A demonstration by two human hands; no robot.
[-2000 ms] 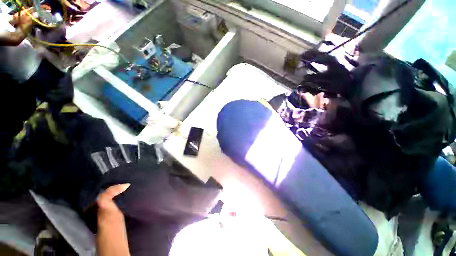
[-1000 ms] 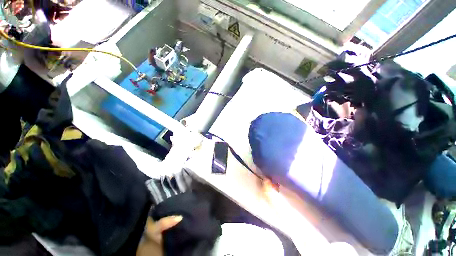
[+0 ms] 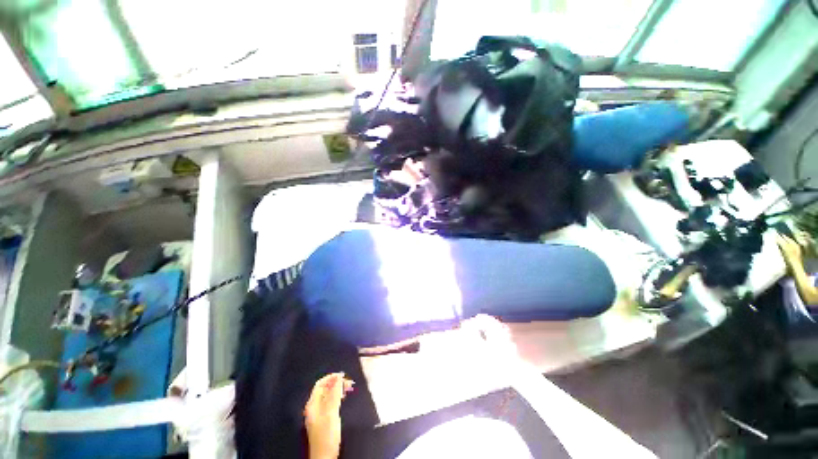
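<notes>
A dark garment (image 3: 278,359) with pale stripes at its upper edge lies against the left end of the blue padded board (image 3: 529,278) and hangs down in front of it. My left hand (image 3: 327,414) is at the lower middle, thumb side showing, its other fingers largely hidden at the cloth; it appears to grip the garment. A white, overexposed sleeve (image 3: 574,408) comes in from the lower right towards the board's front edge. My right hand at its end (image 3: 484,330) is washed out by glare, so its fingers and any hold are unclear.
A heap of black cloth (image 3: 511,170) stands behind the board, with a second blue board (image 3: 632,134) farther back. An iron (image 3: 668,285) rests at right. Another person's hand (image 3: 794,260) shows at the right edge. Compartments with metal fittings (image 3: 117,318) are at left.
The view has swung right and up. My left hand and the garment have moved from the left of the table to the board's left end. The phone-like dark object no longer shows.
</notes>
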